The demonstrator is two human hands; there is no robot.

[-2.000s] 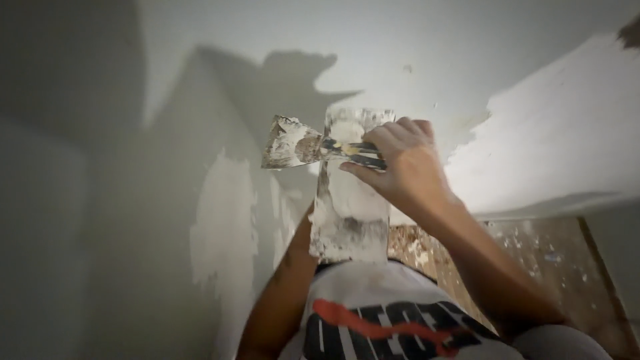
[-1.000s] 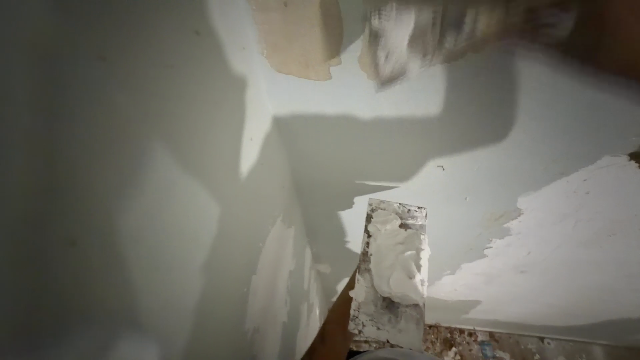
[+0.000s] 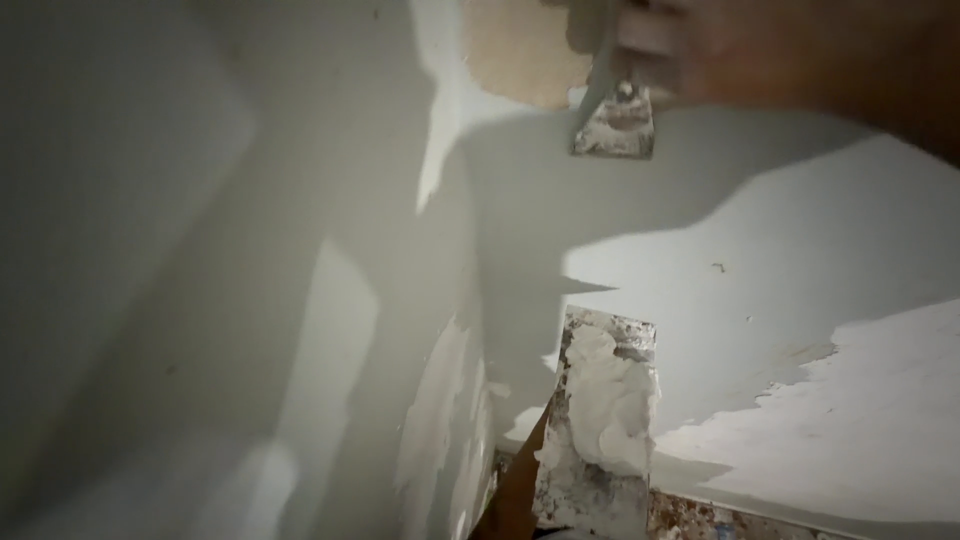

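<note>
My right hand (image 3: 667, 52), blurred at the top right, is closed on a putty knife (image 3: 619, 127) whose blade, smeared with compound, points down close to the wall. Beside the blade lies a tan patch (image 3: 521, 56) on the wall. Low in the middle, a rectangular metal plate (image 3: 592, 495) carries a thick heap of white joint compound (image 3: 611, 405). Part of my left forearm (image 3: 517, 472) reaches up behind the plate; my left hand is hidden by it.
A wall corner runs down left of the plate, with streaks of compound (image 3: 439, 427) beside it. A broad white compound patch (image 3: 862, 420) covers the lower right wall. The spattered floor (image 3: 705, 517) shows at the bottom.
The putty knife, over the plate two seconds ago, is now up by the wall in my right hand. The compound on the plate sits in a heap. The view has shifted upward.
</note>
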